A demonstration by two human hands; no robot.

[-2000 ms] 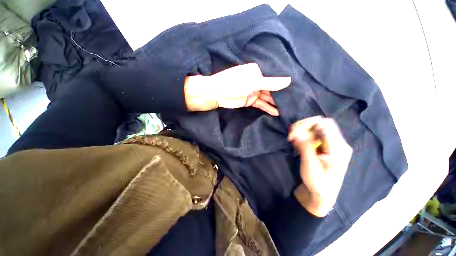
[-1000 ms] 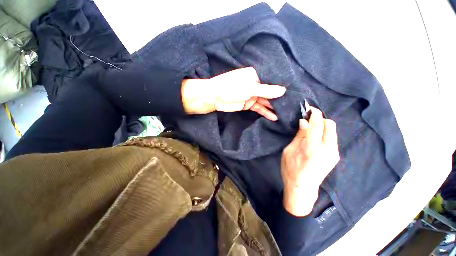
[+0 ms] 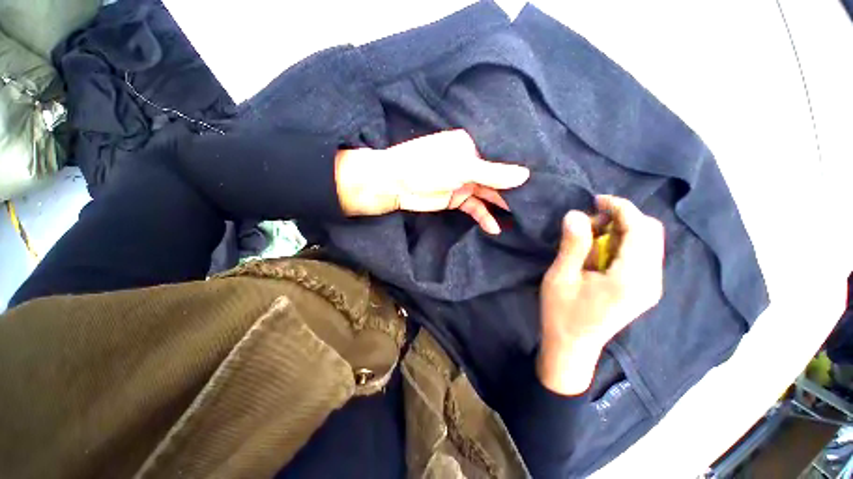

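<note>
A dark navy garment (image 3: 645,122) lies spread over the white table, with a broad band along its right edge. My left hand (image 3: 432,176) lies on its middle, thumb pointing right, and pinches a fold of the cloth between thumb and curled fingers. My right hand (image 3: 603,290) is just right of it, fingers curled around small yellow-handled thread snips (image 3: 606,248); their blades are mostly hidden. A small label with pale printing (image 3: 613,393) shows on the garment below my right wrist.
The white table (image 3: 748,56) has a rounded edge at the right. A black crumpled garment pile (image 3: 140,84) with a pale thread lies at the upper left, beside pale green bundles (image 3: 23,122). A metal rack (image 3: 795,421) stands at the lower right.
My right hand has turned and moved slightly right, so the yellow handle shows and the blades no longer show clearly. My left hand has barely moved.
</note>
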